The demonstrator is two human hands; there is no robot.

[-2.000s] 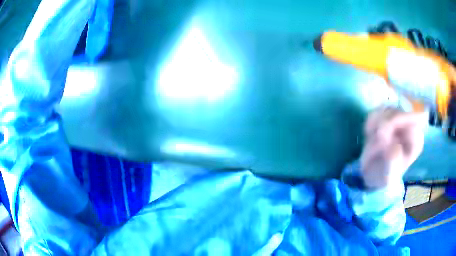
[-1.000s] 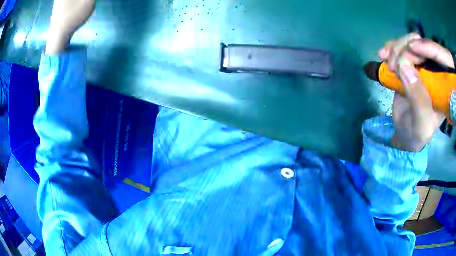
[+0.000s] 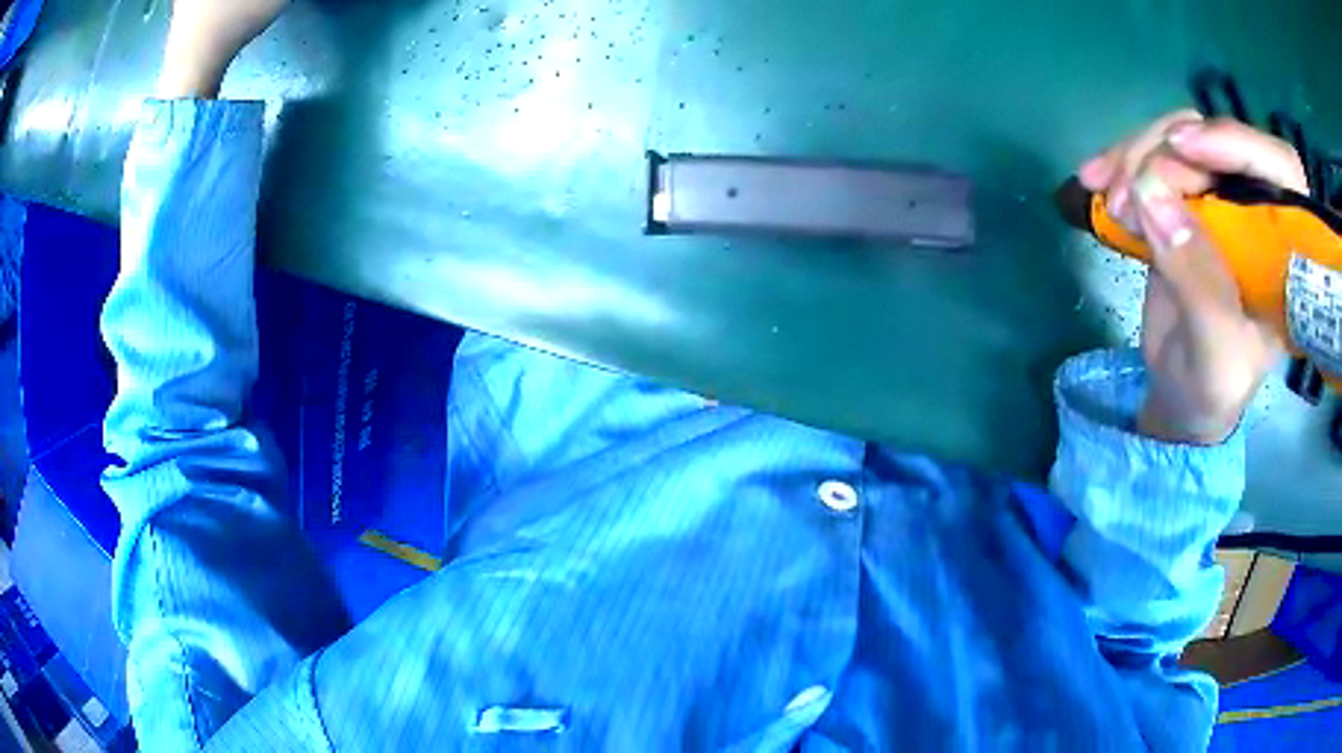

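Observation:
A long black plastic housing lies flat on the green mat in front of me, with its smooth side up and a raised black rim at its left end. My right hand is closed around the orange electric screwdriver at the right; its black nose points left toward the housing without touching it. My left hand is at the top left, cut off by the picture's edge. Its fingers are out of view.
Small black frame-shaped parts lie at the right edge, partly behind my right hand and the tool. Dark specks dot the mat at the top. Blue printed boxes stand below the bench at the left. An open brown cardboard box is at the lower right.
The screwdriver has moved from above my right hand into its grip. The housing now lies on the mat, not seen two seconds ago. My left hand has come into partial view at the top left.

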